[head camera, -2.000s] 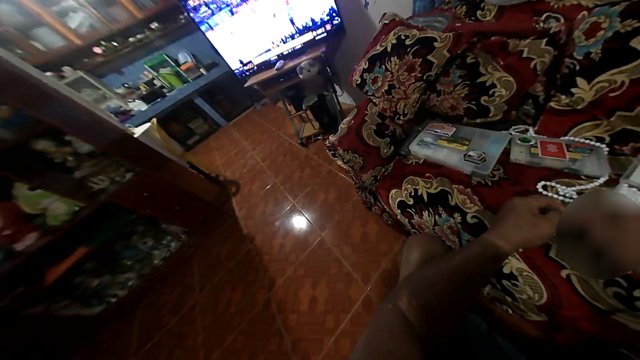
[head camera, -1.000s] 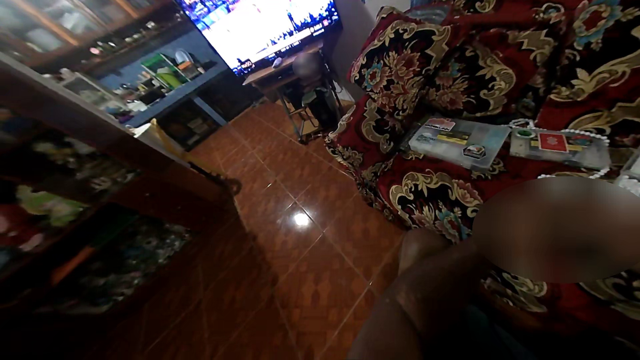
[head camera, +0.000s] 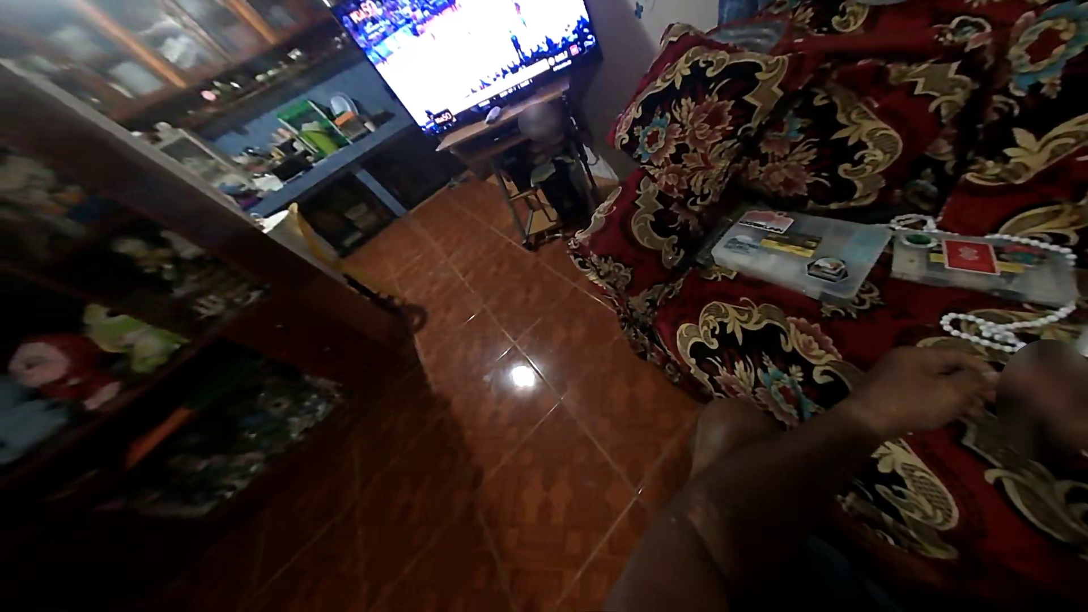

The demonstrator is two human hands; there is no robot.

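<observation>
My left hand point(head camera: 926, 387) is over the patterned sofa cover at the right, its fingers bent and drawn together. Whether anything is between the fingertips cannot be made out. Just beside them, at the right edge, my right hand point(head camera: 1045, 399) is badly blurred, and what it holds is hidden. A string of white beads point(head camera: 994, 331) lies behind the hands and loops up around a clear plastic case point(head camera: 1033, 280). On that case are a red card point(head camera: 970, 256) and a green ring-shaped item point(head camera: 918, 240). To its left lies a larger clear plastic case point(head camera: 799, 255) with stickers.
The red, black and gold sofa cover point(head camera: 765, 340) spreads under the cases, with cushions point(head camera: 697, 119) behind. Ahead, a lit television point(head camera: 476, 51) stands over a small wooden stand point(head camera: 510, 127). Shelves with soft toys point(head camera: 68, 370) line the left, beside the tiled floor point(head camera: 544, 476).
One second ago a blur covered both hands and the lower loop of beads; now my left hand and that loop show again, much as they did two seconds ago.
</observation>
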